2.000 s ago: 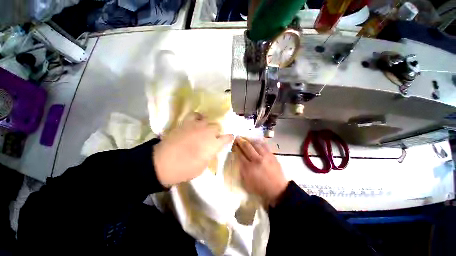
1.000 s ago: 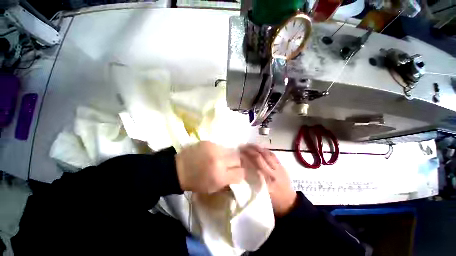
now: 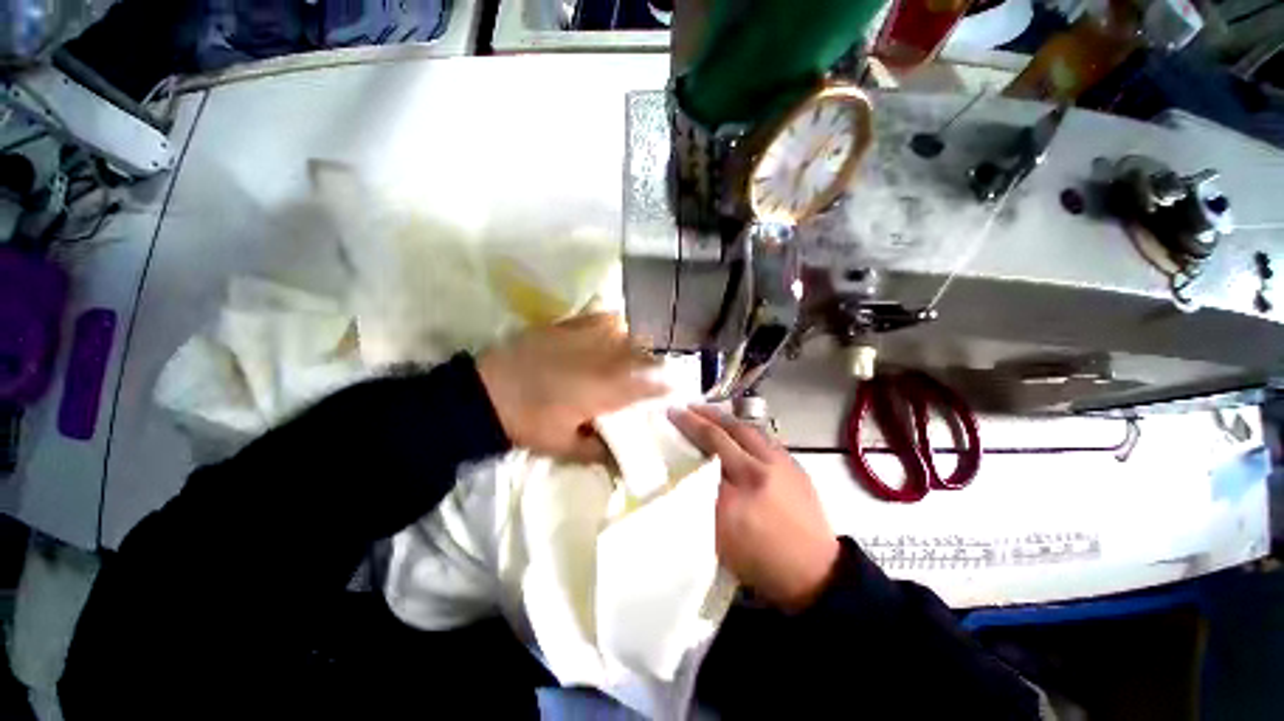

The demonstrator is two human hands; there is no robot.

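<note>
A cream-white garment piece (image 3: 655,563) lies bunched left of the needle area and hangs over the table's front edge. My left hand (image 3: 570,387) is on the cloth just left of the machine head, its fingers curled on a folded strip; it is slightly blurred. My right hand (image 3: 760,500) holds the cloth's right edge, fingertips at the strip just in front of the presser foot (image 3: 753,411). The needle itself cannot be made out. The grey-white sewing machine head (image 3: 915,240) stands at the right.
Dark red looped handles (image 3: 913,434) lie under the machine arm. A printed ruler (image 3: 986,549) runs along the front edge. A round watch-like dial (image 3: 810,155) and a green cylinder (image 3: 775,57) are at the head. A purple bar (image 3: 87,373) lies far left.
Both hands have moved from the table's front up toward the presser foot since a second ago. The left hand has shifted up, and the folded strip now shows between the hands.
</note>
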